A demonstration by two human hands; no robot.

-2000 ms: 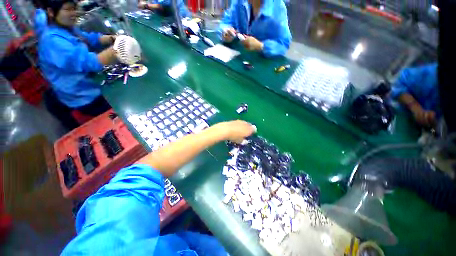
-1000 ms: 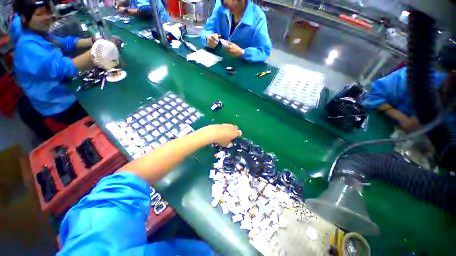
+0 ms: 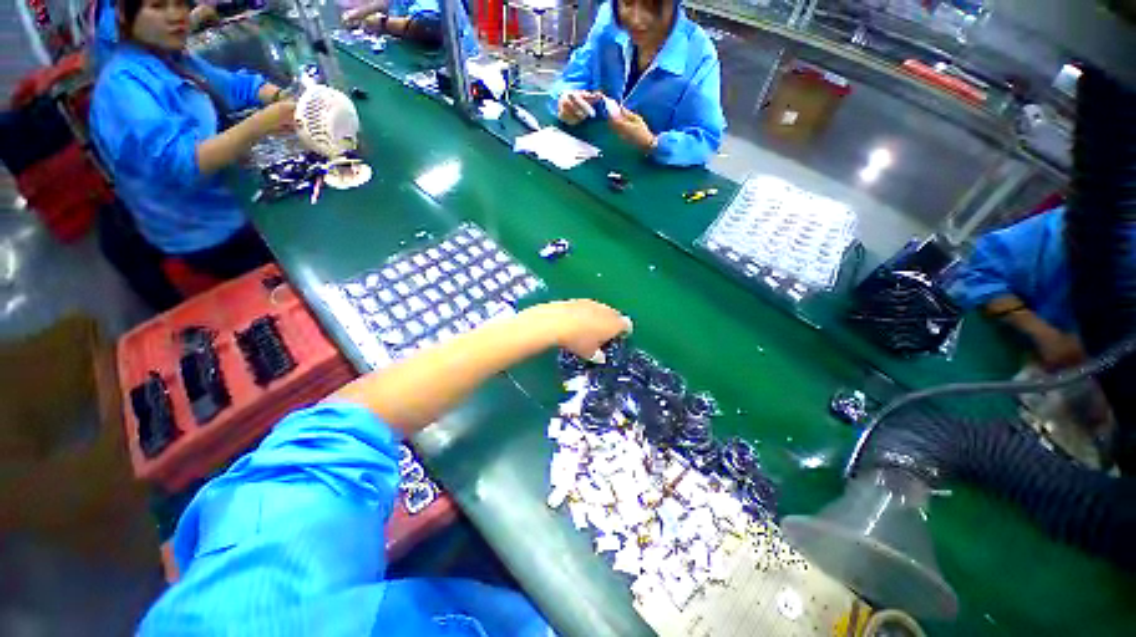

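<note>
My left hand reaches in from the lower left, its fingers bent at the far end of a heap of dark housings. Whether the fingers grip anything is too blurred to tell. A bright heap of small white battery-like parts lies nearer me, touching the dark heap. Both lie on the green bench. A cream paper mat shows at the near end of the white heap. My right hand is not in view.
A pocketed tray of parts lies left, above red crates. A clear funnel with a black hose stands right, beside a yellow-edged tub. Small dark items lie on the green surface. Workers sit across and left.
The view has shifted. The small item beyond my hand has moved left and away along the green surface. Another dark item now shows near the funnel. My left hand remains at the dark heap.
</note>
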